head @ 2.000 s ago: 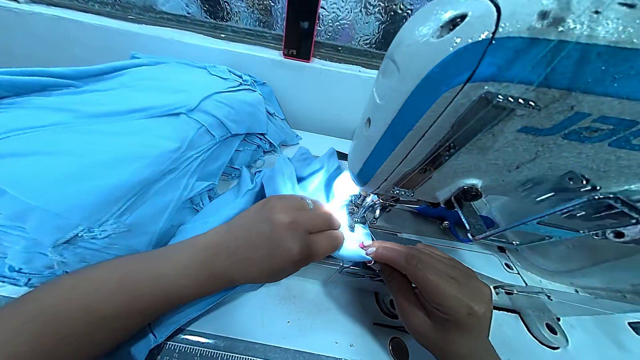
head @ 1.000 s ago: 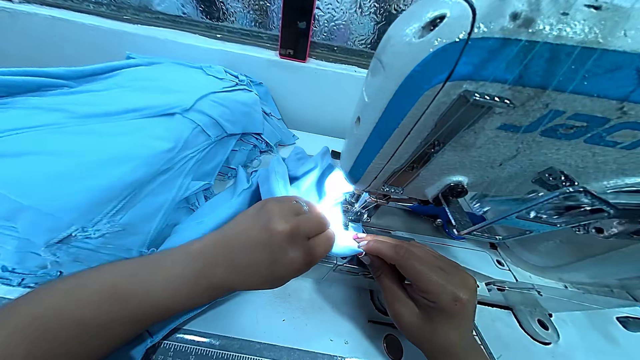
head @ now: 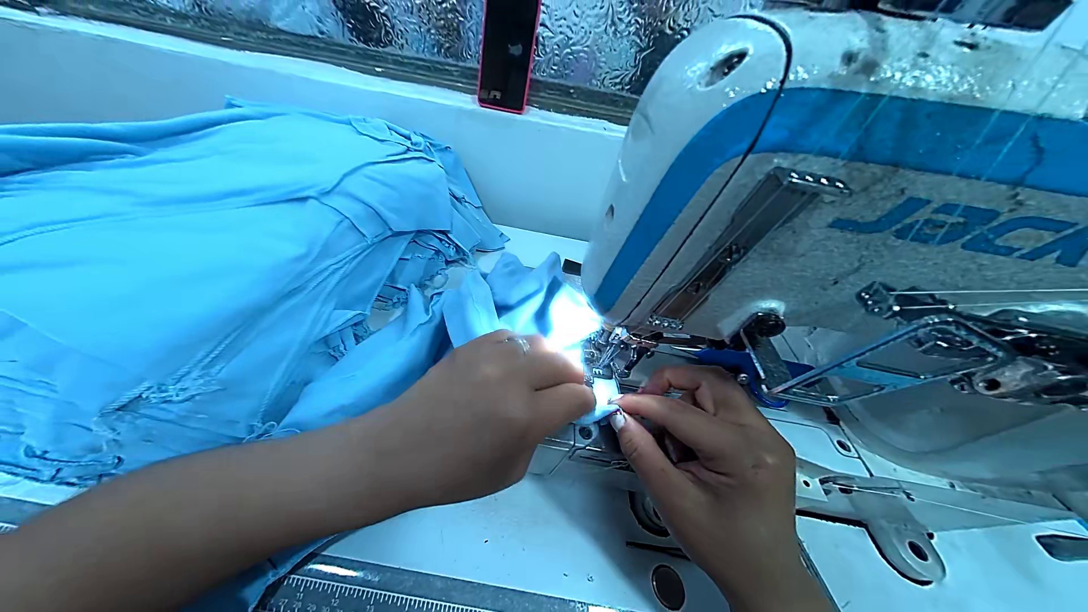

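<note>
A white and blue Jack sewing machine (head: 816,204) fills the right side, its lamp glaring over the presser foot area (head: 614,344). Light blue fabric (head: 518,293) lies at the foot and trails left under my arm. My left hand (head: 501,408) is closed on this fabric just left of the foot. In front of the foot, my right hand (head: 714,459) pinches the fabric's edge between thumb and forefinger. Glare and my fingers hide the needle and part of the cloth.
A large pile of light blue garment pieces (head: 212,255) covers the table at left. A phone (head: 508,55) with a red edge leans upright against the window. A metal ruler (head: 365,595) lies along the near edge. A blue-handled tool (head: 731,361) rests under the machine arm.
</note>
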